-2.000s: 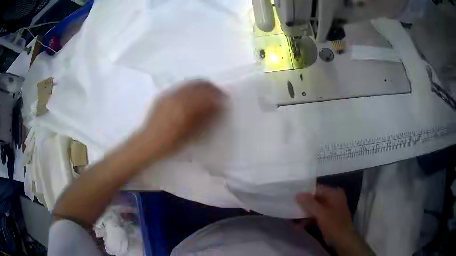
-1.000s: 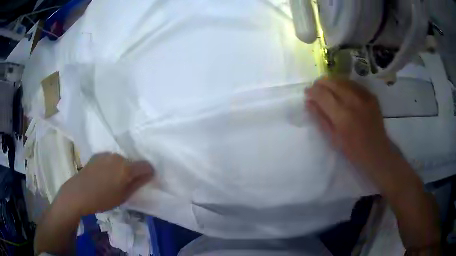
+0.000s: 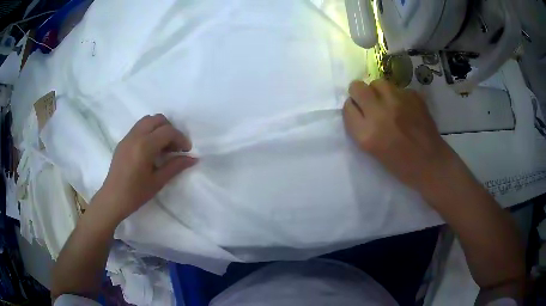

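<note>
A large white garment panel [image 3: 269, 185] is spread over the table and hangs over its front edge. My left hand [image 3: 149, 158] pinches a fold of it left of centre. My right hand [image 3: 389, 122] holds the cloth just in front of the sewing machine's yellow-lit needle area [image 3: 376, 63]. A raised fold runs between the two hands. The sewing machine head [image 3: 419, 24] overhangs at the upper right, with the white lamp tube [image 3: 361, 24] beside the needle. The needle and presser foot are too blurred to make out.
The metal machine bed [image 3: 473, 113] shows right of my right hand, with a printed ruler [image 3: 515, 179] on the table edge. A white strip [image 3: 519, 89] lies at the right. Cloth bundles [image 3: 48, 197] are at the left. White scraps [image 3: 137, 275] and a blue bin [image 3: 185, 287] are below.
Since the first frame, my right hand has gone from the front edge to near the needle, and the panel covers more table. In the last second, my left hand has moved up and right.
</note>
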